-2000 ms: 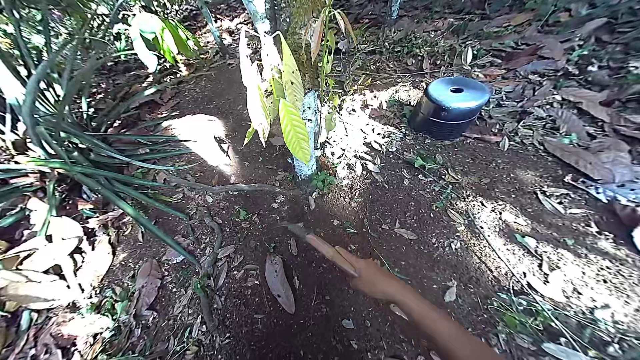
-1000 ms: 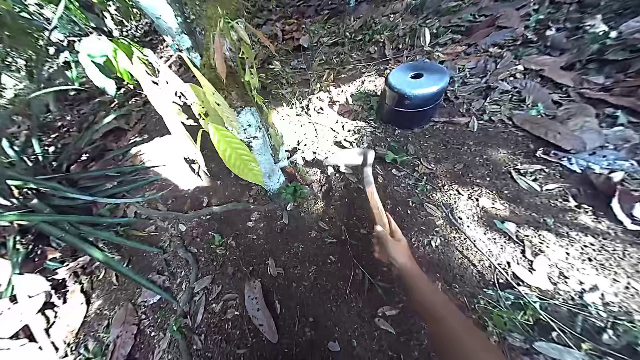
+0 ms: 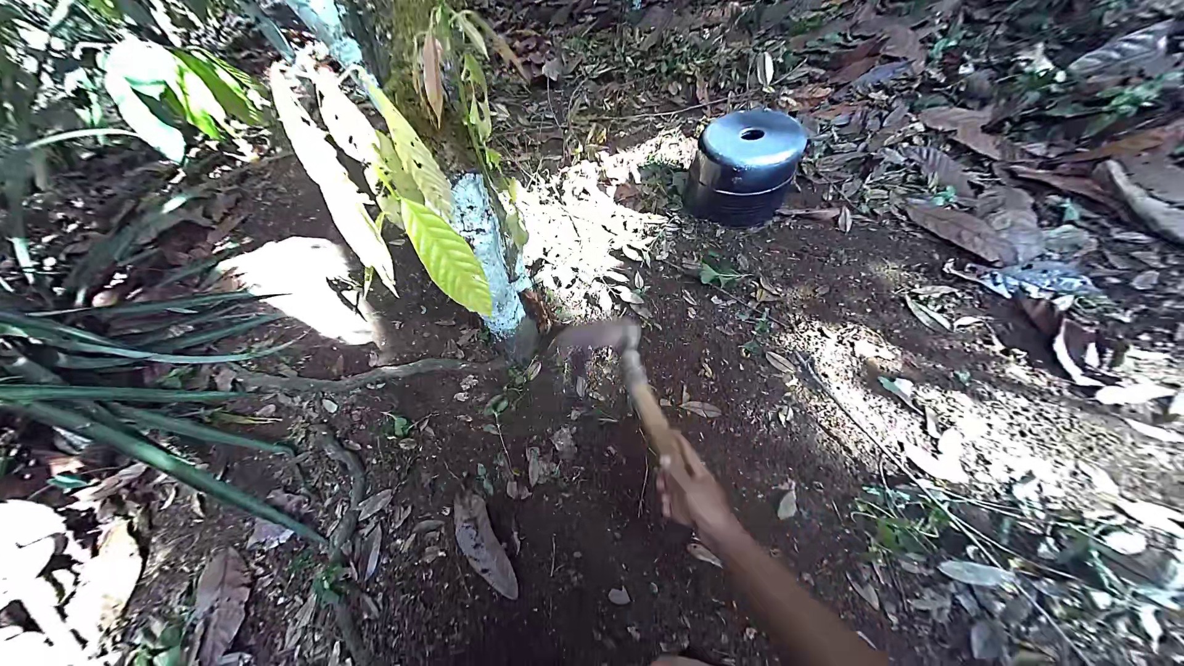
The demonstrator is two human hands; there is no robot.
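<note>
My right hand (image 3: pixel 694 490) is closed around the wooden handle (image 3: pixel 655 416) of a short hand hoe. Its metal blade (image 3: pixel 597 335), somewhat blurred, points left close to the foot of a tree trunk (image 3: pixel 483 240) with whitish bark. Dark soil (image 3: pixel 592 462) with scattered dry leaves lies under the tool. Beside the trunk hang green and yellowish leaves (image 3: pixel 446 254). My left hand cannot be seen. A bit of skin shows at the bottom edge, but which part it is cannot be told.
A dark, shiny round container (image 3: pixel 747 166) with a hole on top stands behind and right of the tool. Long narrow green leaves (image 3: pixel 157 398) reach in from the left. A thin root (image 3: pixel 370 375) crosses the soil, and dry leaf litter (image 3: pixel 980 227) covers the right side.
The hoe was low over the soil, then raised with its head to the right of the trunk; now its blade is back near the trunk's base. My right hand has kept its hold.
</note>
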